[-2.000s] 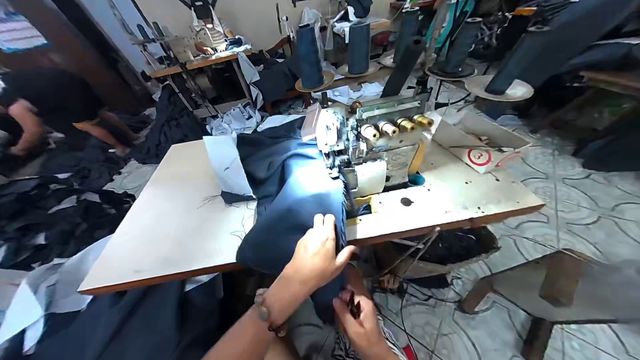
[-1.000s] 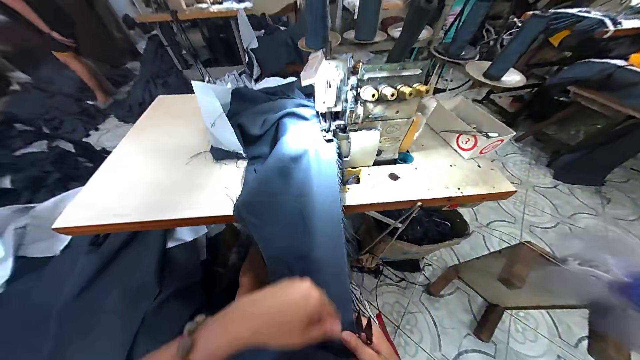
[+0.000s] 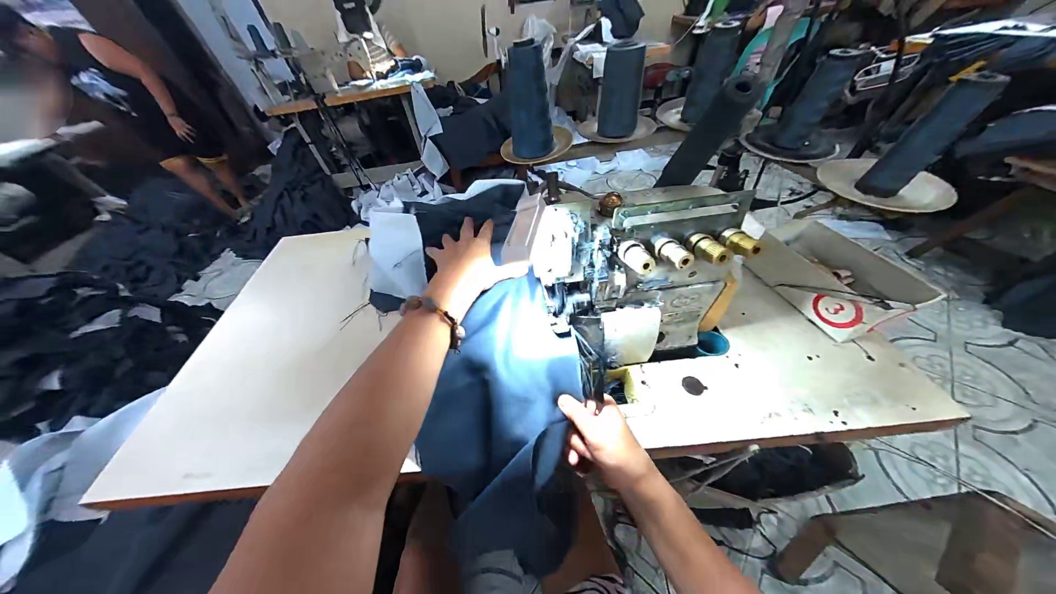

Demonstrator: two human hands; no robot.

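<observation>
Dark blue fabric [image 3: 503, 363] runs from behind the presser area of an overlock sewing machine [image 3: 652, 272] down over the table's front edge. My left hand [image 3: 466, 260] lies on the fabric left of the machine head, fingers spread, palm down. Low on the fabric's right edge, just in front of the needle area, my right hand [image 3: 598, 429] pinches the cloth between thumb and fingers; a small dark thing shows at its fingertips, too unclear to name. White pieces of cloth [image 3: 398, 256] lie beside the left hand.
The pale sewing table [image 3: 247, 355] extends to both sides. Thread cones [image 3: 530, 99] stand behind the machine. An open cardboard box [image 3: 858, 280] is at the right, a wooden stool [image 3: 899, 544] below it. Cloth heaps [image 3: 107, 330] cover the floor at left, where a person [image 3: 124, 99] stands.
My left hand has moved from the front part of the fabric up to beside the machine head. My right hand has come up toward the needle area. A person at left now stands upright.
</observation>
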